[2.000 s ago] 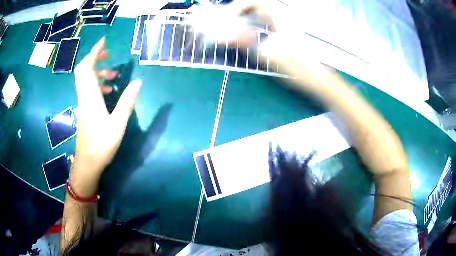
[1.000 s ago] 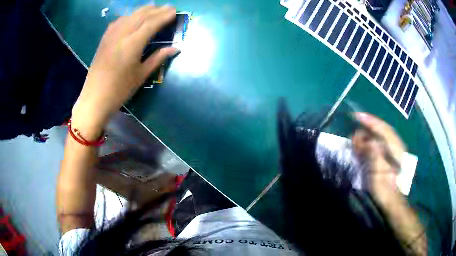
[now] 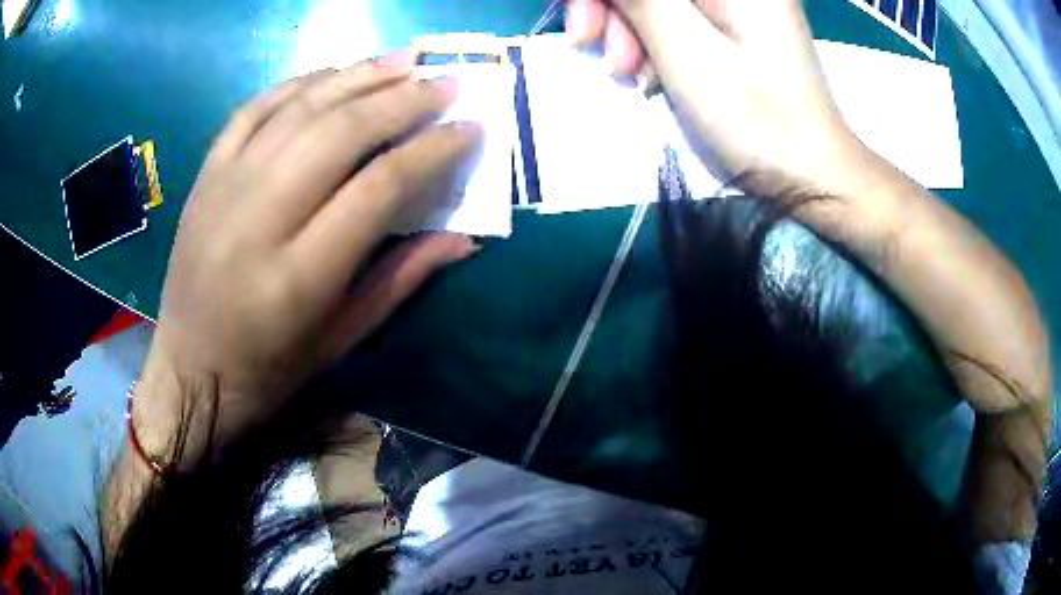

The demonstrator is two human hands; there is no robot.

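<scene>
My left hand (image 3: 314,221) presses and holds a display module (image 3: 483,174), white back up, with a yellowish tab along its top edge. The module lies against or over the left end of a long white backing sheet (image 3: 593,140). A narrow dark adhesive strip (image 3: 525,128) on the sheet stands just right of the module. My right hand (image 3: 745,105) is above the sheet and grips thin pointed tweezers (image 3: 547,19), of which only a short part shows near the strip's top end. The fingertips at the upper edge are partly cut off.
Another module (image 3: 105,200) with a dark face and yellow tail lies at the left on the green mat (image 3: 465,337). A sheet of dark pieces (image 3: 913,21) shows at the top right. Dark hair hangs over the lower middle and hides part of the mat.
The left hand has moved from the modules at the mat's edge to the backing sheet, with a module under its fingers. The right hand has moved up over the sheet, tweezers now visible.
</scene>
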